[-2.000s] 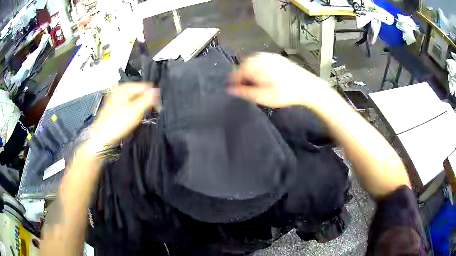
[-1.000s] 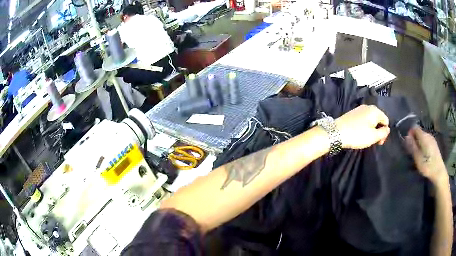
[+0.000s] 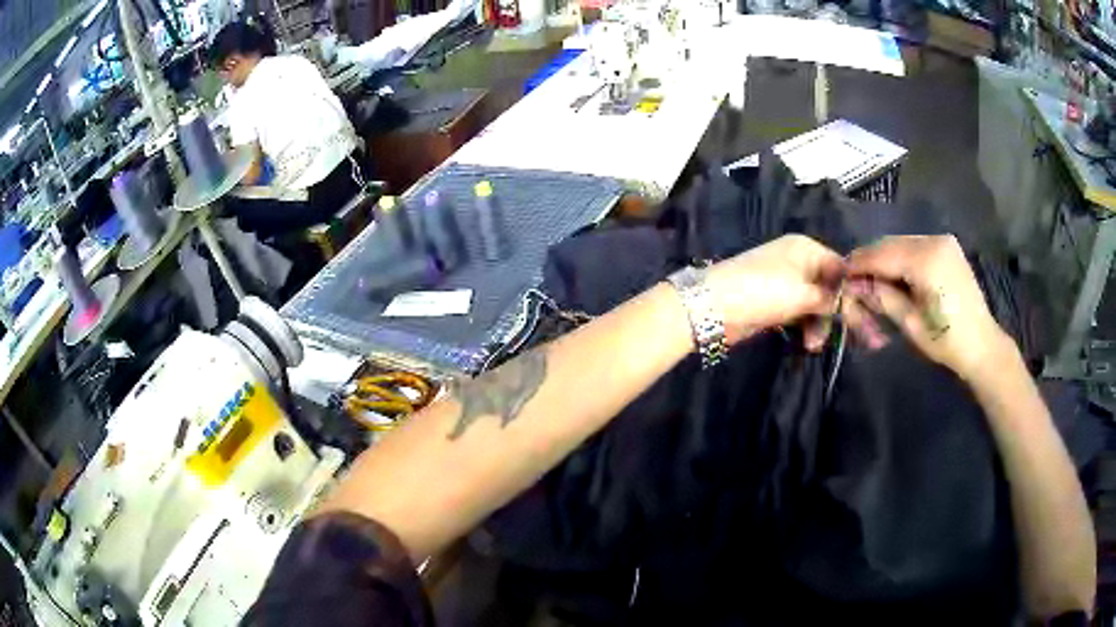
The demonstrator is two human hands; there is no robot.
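Black cloth panels (image 3: 912, 465) lie in a thick, folded heap in front of me, at the centre and right. My left hand (image 3: 783, 292), with a metal watch on the wrist, and my right hand (image 3: 930, 294) meet at the upper part of the heap. The fingers of both pinch the black cloth at one spot. A thin pale thread or strip (image 3: 836, 355) hangs down just below the fingertips. The fingers hide the exact point they hold.
A cream sewing machine head (image 3: 184, 490) with a yellow sticker is at lower left. Thread cones (image 3: 437, 227) and a white paper (image 3: 428, 303) are on the grey side table (image 3: 539, 196). Orange-handled scissors (image 3: 389, 394) lie beside it. A person in white (image 3: 291, 116) sits at upper left.
My hands have come together at the cloth, where they were apart a second ago. The view first swung left towards the machine, then shifted slightly, and the pale strand now hangs under the fingers.
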